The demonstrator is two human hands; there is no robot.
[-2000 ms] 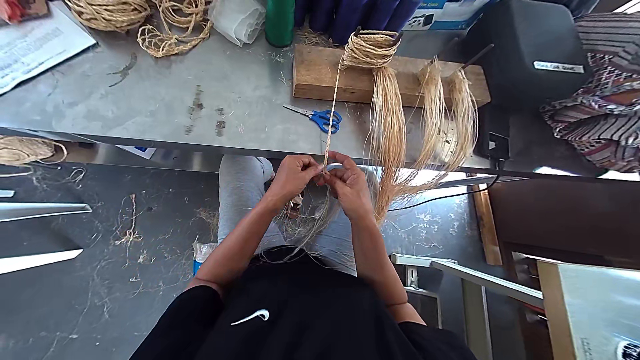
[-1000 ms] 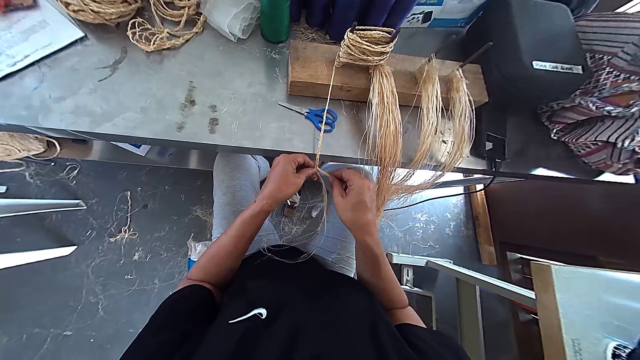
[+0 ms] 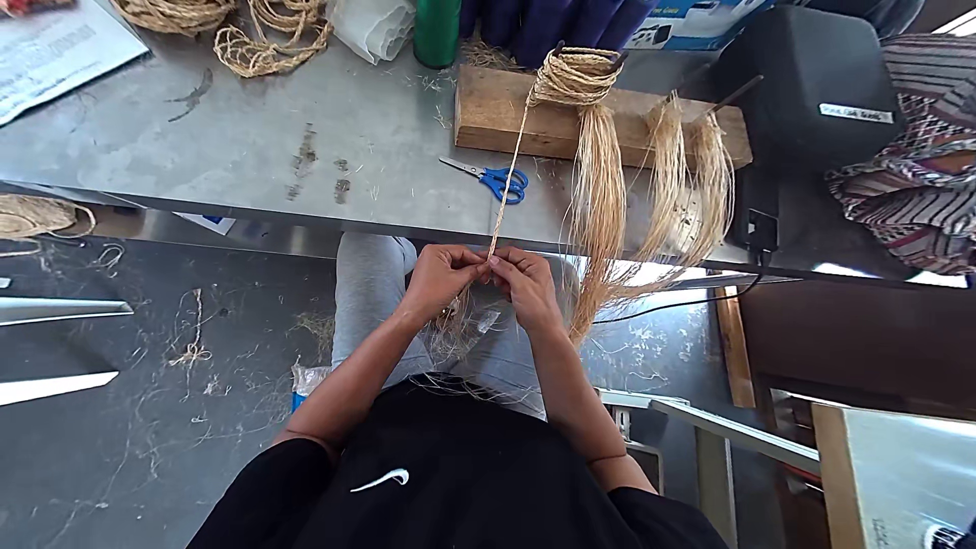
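Note:
A cord of plant fibre (image 3: 512, 179) runs from a coil of the same cord (image 3: 577, 76), wound on pegs of a wooden block (image 3: 496, 114), down to my hands past the table edge. My left hand (image 3: 446, 278) and my right hand (image 3: 524, 282) pinch its lower end between thumbs and fingers, nearly touching. Loose fibres hang below them over my lap. A thick hank of pale fibres (image 3: 601, 191) hangs from the block right of the cord, with thinner hanks (image 3: 665, 175) farther right. Blue-handled scissors (image 3: 503, 184) lie on the metal table, partly under the cord.
Rope coils (image 3: 271, 38), crumpled translucent plastic (image 3: 374, 27) and a green cylinder (image 3: 437, 30) stand along the back. A black case (image 3: 808, 91) and striped cloth (image 3: 907, 175) are at right. A cable (image 3: 686, 305) hangs below the table edge (image 3: 290, 217); fibre scraps litter the floor.
My hands have come closer together at the cord's end than they were one second ago. The loose strands below them have shifted. The scissors and the block have stayed in place.

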